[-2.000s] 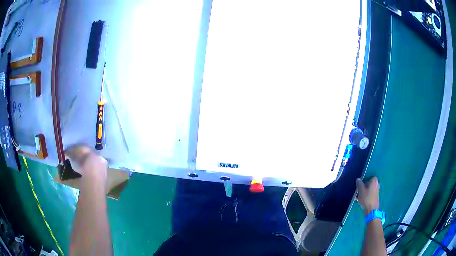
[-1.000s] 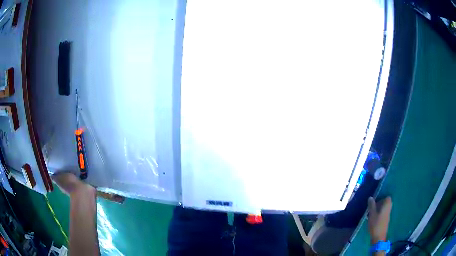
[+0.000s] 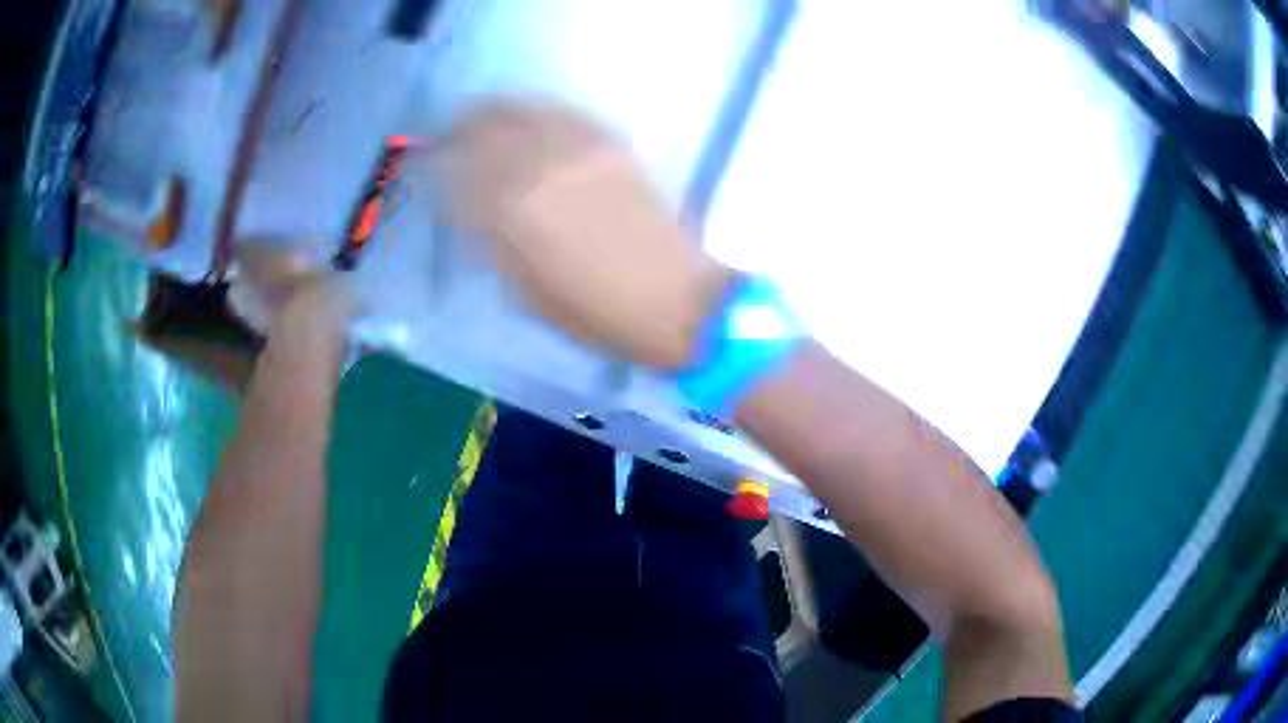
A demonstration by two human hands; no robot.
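My right hand (image 3: 530, 170) is blurred and stretched across the white bench (image 3: 904, 254), just right of the hand screwdriver (image 3: 373, 205). I cannot tell whether it touches anything. The screwdriver has an orange-and-black handle and lies on the bench; its shaft end is hidden near my right hand. My left hand (image 3: 283, 283) is blurred at the bench's front-left edge, below the screwdriver. Its fingers are unclear. A dark strip (image 3: 413, 16) is cut off by the top edge.
An orange bracket (image 3: 168, 212) lies at the left. A brown box (image 3: 198, 325) is below the bench's left corner. A red emergency stop button (image 3: 750, 499) and dark push buttons (image 3: 589, 421) line the front edge. Green conveyor is at the right.
My right hand has moved from the conveyor's edge at the right across the bench to the left. My left hand remains near the front-left edge. The view has turned and shifted.
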